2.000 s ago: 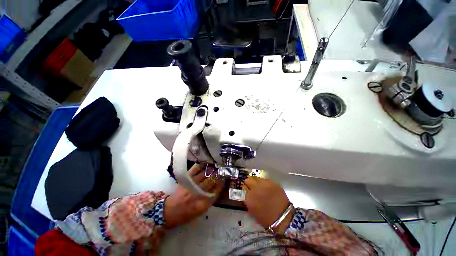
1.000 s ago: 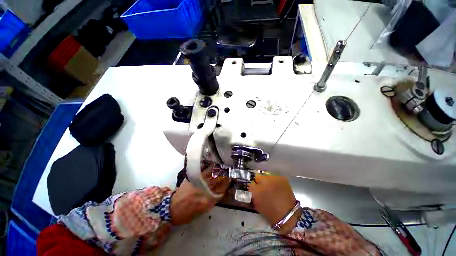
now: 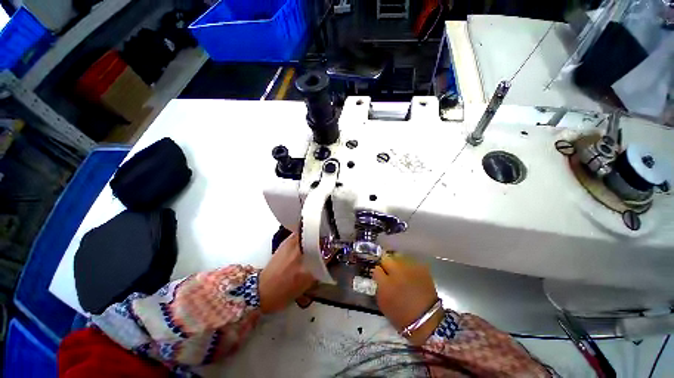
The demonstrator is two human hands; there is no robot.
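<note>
The white sewing machine (image 3: 443, 199) lies across the view, its thread tension discs (image 3: 377, 223) above the sewing spot. My left hand (image 3: 284, 277) is left of the needle area, partly behind the curved white guard (image 3: 316, 232), its fingertips hidden. My right hand (image 3: 403, 291) is just right of the needle area, fingers bent down at the work. A bit of black fabric (image 3: 281, 238) shows beyond my left hand; the rest is hidden by hands and machine head. I cannot tell how firmly either hand grips it.
A stack of black panels (image 3: 122, 258) and a puffier black piece pile (image 3: 153, 175) lie on the white table (image 3: 222, 133) at left. Red-and-black snips (image 3: 587, 347) lie at lower right. Blue bins (image 3: 251, 29) stand behind and left. Dark threads cross the near edge.
The view has shifted, so the machine sits further right. My left hand has drawn a little left, away from the needle area. My right hand stays beside the needle area.
</note>
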